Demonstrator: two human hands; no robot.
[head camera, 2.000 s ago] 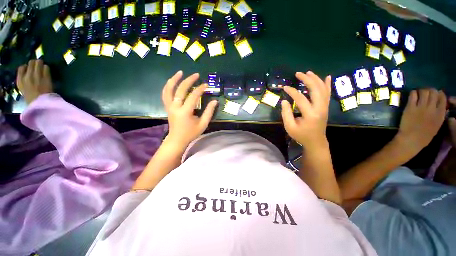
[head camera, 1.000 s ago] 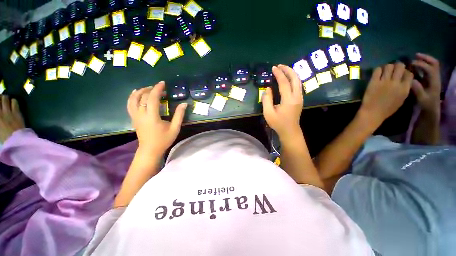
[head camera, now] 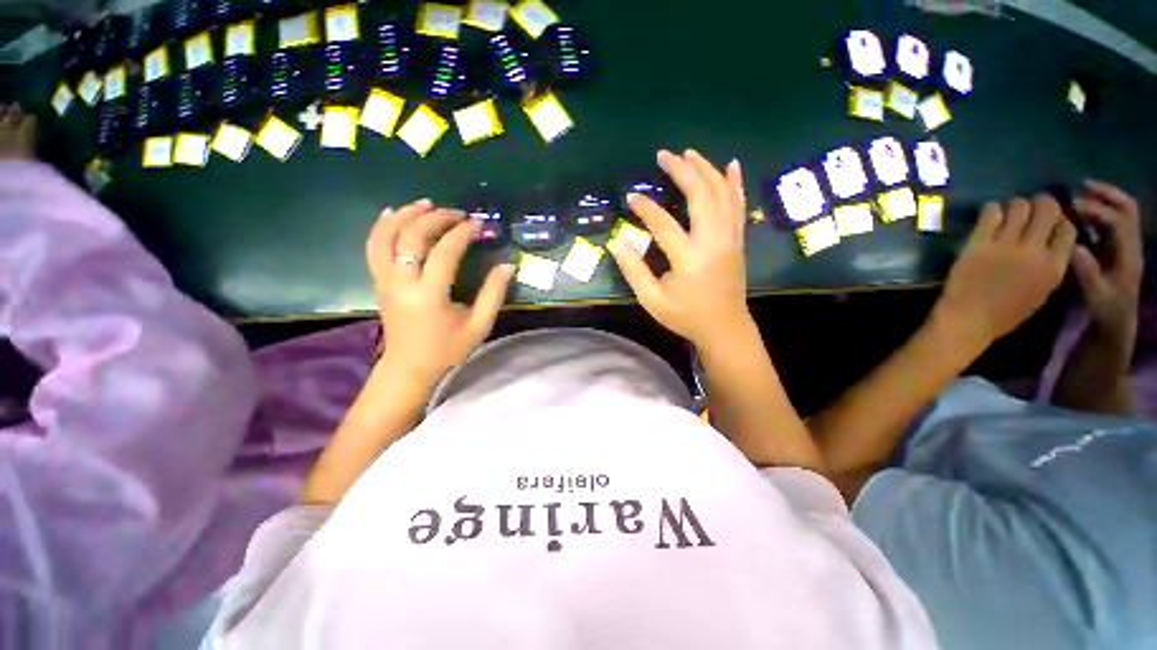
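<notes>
Dark rounded units lie in a short row in front of me, among them one near the row's middle point(head camera: 536, 229). White square batteries with yellow edges, such as this battery point(head camera: 581, 259), lie on their near side. My left hand point(head camera: 431, 273) is at the row's left end, its fingertips against the leftmost unit and its thumb apart. My right hand point(head camera: 692, 254) is over the right end, index fingertip near a dark unit point(head camera: 645, 197) and thumb at a battery point(head camera: 629, 240). Whether it grips either is unclear. What lies under both palms is hidden.
Rows of dark units with batteries point(head camera: 382, 114) cover the far left of the green bench point(head camera: 711, 83). Two groups of white-faced units point(head camera: 845, 172) lie at right. A neighbour's hands point(head camera: 1009, 267) are at the right edge; another person's purple sleeve point(head camera: 114, 267) is at left.
The camera view has shifted. My right hand has moved left along the row from its right end, over the right-hand units. My left hand stays at the left end.
</notes>
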